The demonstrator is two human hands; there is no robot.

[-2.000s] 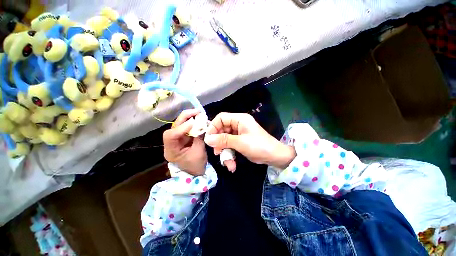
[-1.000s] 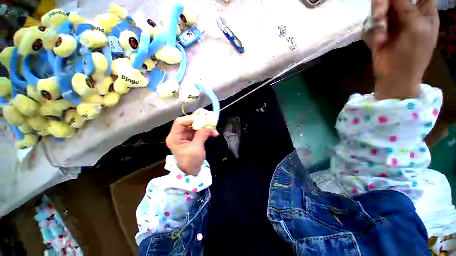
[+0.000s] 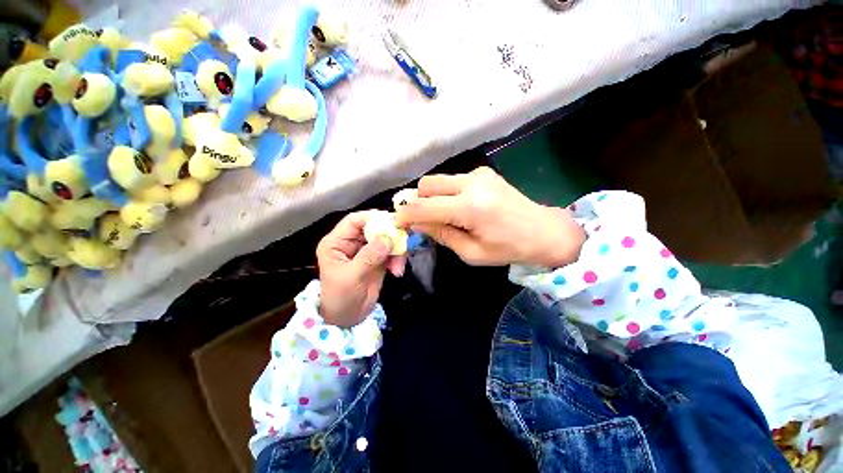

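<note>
My left hand (image 3: 348, 268) holds a pale yellow plush end piece (image 3: 386, 233) in its fingertips above my dark lap, near the table's front edge. My right hand (image 3: 481, 222) is against the piece from the right, with fingertips pinched together at its upper side. A small white piece with a dark mark (image 3: 404, 199) shows just above my right fingertips. A bit of blue plush band (image 3: 415, 241) shows below my right fingers. Most of the band is hidden behind the hands. No needle or thread can be made out.
A heap of yellow and blue plush toys (image 3: 143, 162) covers the left of the striped table cloth (image 3: 388, 125). Thread snips (image 3: 410, 65) and a blue tag (image 3: 331, 69) lie at the back. A brown cardboard box (image 3: 739, 166) stands at right, a white plastic bag (image 3: 786, 342) beside my lap.
My right hand has come back from far out at the upper right to the plush piece in my left hand. The piece has turned, and its blue band now points down behind the fingers.
</note>
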